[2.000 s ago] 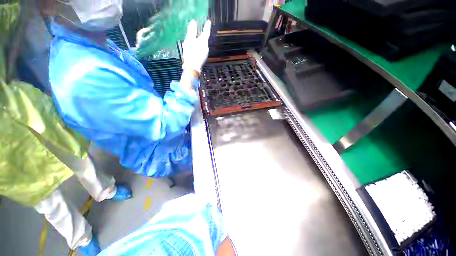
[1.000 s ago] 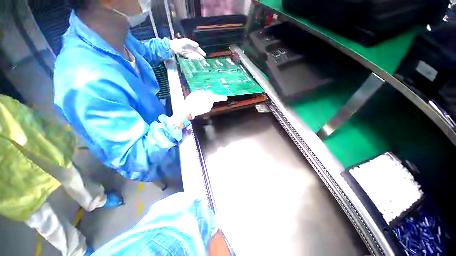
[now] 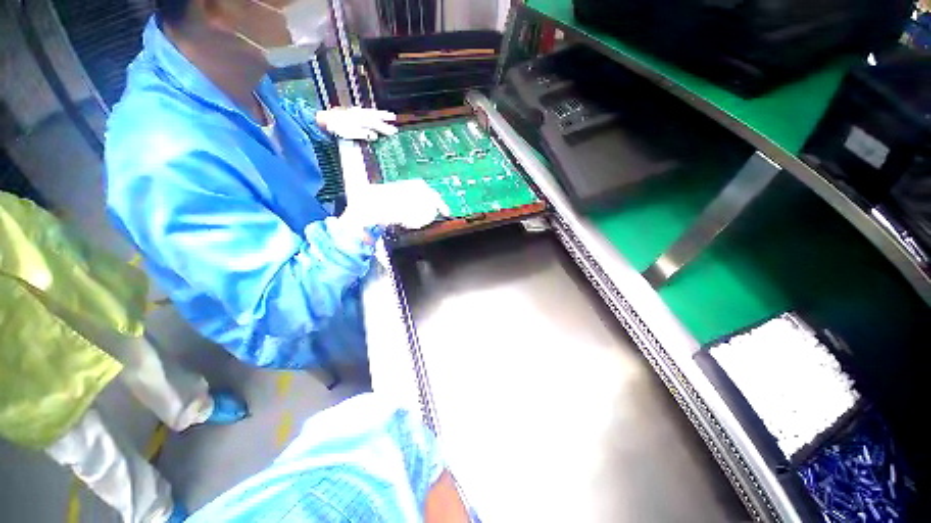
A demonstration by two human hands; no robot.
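A green printed circuit board (image 3: 464, 169) lies in its carrier frame (image 3: 490, 217) at the far end of the conveyor. A neighbouring worker's white-gloved hands (image 3: 403, 202) rest at its left side. In front of me is a shiny metal plate (image 3: 551, 378) between the conveyor rails. My left sleeve (image 3: 327, 465) enters at the bottom, with a bit of bare wrist at the frame's edge; the left hand itself is cut off. My right hand is out of the picture.
At lower right stand a bin of white components (image 3: 786, 383) and a bin of blue capacitors (image 3: 858, 475). Green shelves (image 3: 715, 266) with a metal bracket (image 3: 720, 215) run along the right. Black trays (image 3: 613, 153) sit further back. A person in yellow (image 3: 61, 327) stands at left.
The neighbouring worker's gloved hands have brought the green board down into the carrier frame, where it now lies flat. The view has shifted slightly. My left sleeve stays at the bottom.
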